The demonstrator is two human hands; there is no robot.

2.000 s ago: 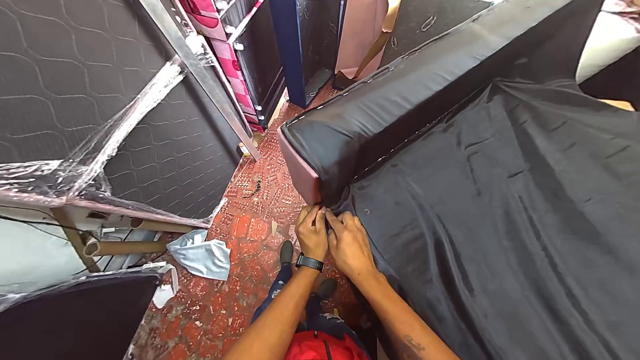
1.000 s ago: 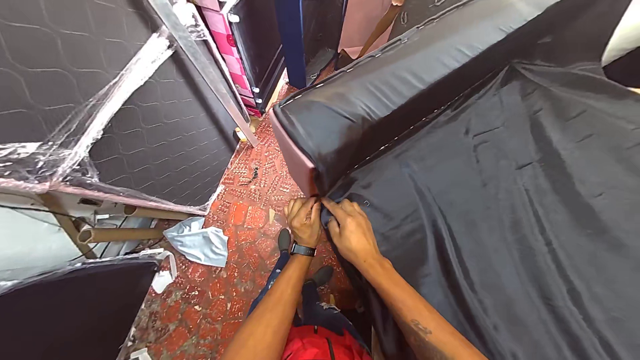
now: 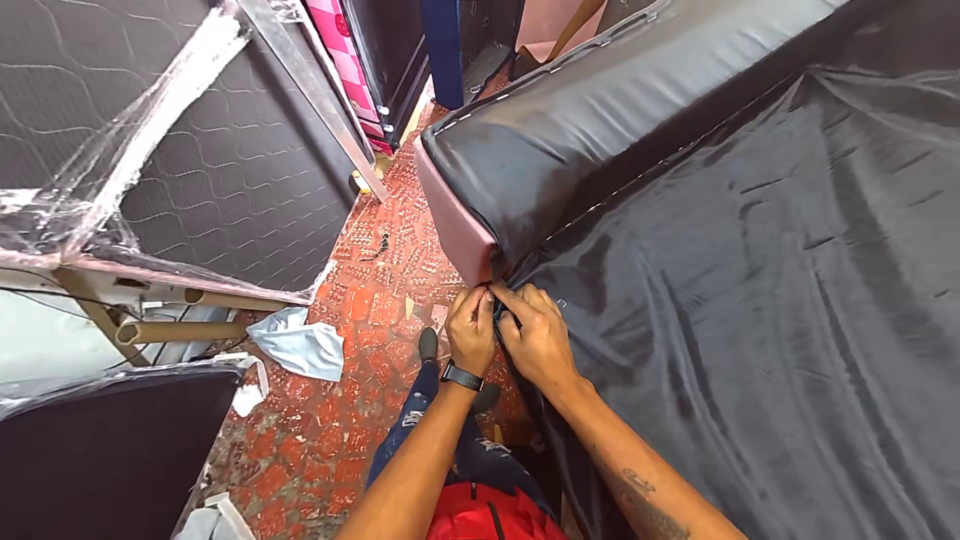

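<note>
A padded black upholstered rail [image 3: 600,105] with a pink end panel [image 3: 457,217] runs from the centre to the upper right. Loose black fabric [image 3: 735,315] spreads below it, joined along a stapled seam. At the panel's lower corner, my left hand [image 3: 472,326] pinches the black material's edge between thumb and fingers, a dark watch on its wrist. Touching the same spot from the right is my right hand [image 3: 532,330], fingers bent on the black fabric. The fingertips nearly meet, and what lies between them is too small to tell.
Plastic-wrapped quilted dark mattresses [image 3: 225,165] stand at left, beside a metal bar [image 3: 322,97]. Cardboard tubes [image 3: 180,331] and a pale blue cloth [image 3: 300,345] lie lower left. Red patterned floor [image 3: 322,427] shows around my feet. A dark blue post [image 3: 442,52] stands behind the rail.
Both hands stay at the corner below the pink panel throughout, with only small shifts of the fingers. Nothing has plainly been let go.
</note>
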